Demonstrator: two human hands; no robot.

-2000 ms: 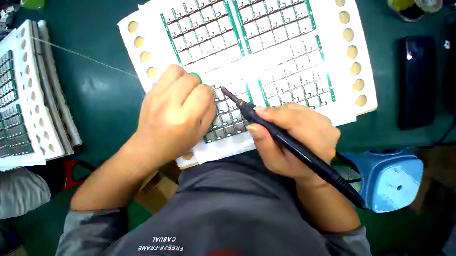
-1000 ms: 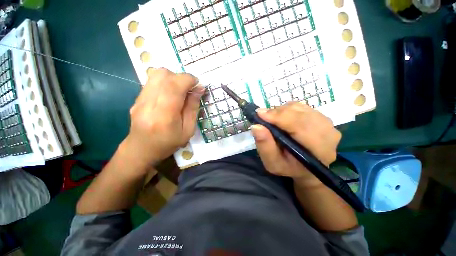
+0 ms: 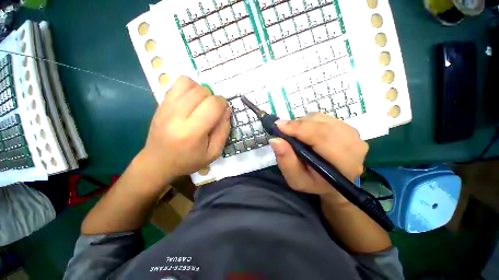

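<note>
My right hand (image 3: 320,150) holds the black soldering iron (image 3: 328,169) like a pen. Its bare tip points up-left and is over the upper part of the lower-left PCB panel (image 3: 249,128). My left hand (image 3: 189,126) is closed on the thin solder wire (image 3: 104,75), which runs in from the left. The wire's end shows near the iron tip; whether they touch is hard to tell. A green strip edge shows by the left knuckles. The white carrier tray (image 3: 391,112) lies tilted, with four panels and round tan holes along two sides. My left hand covers part of its left side.
Stacked white holed trays (image 3: 60,126) stand at the left. A black phone-like rectangle (image 3: 456,93) lies at the right, with a light blue stool-like plastic item (image 3: 429,199) below it. A yellow-rimmed roll (image 3: 443,11) is at the upper right. A person's pale sleeve (image 3: 24,210) shows at lower left.
My left fingers, opened out along the wire a second ago, are curled into a fist again, nearer the iron. The iron tip has shifted slightly left and down. The tray has barely moved.
</note>
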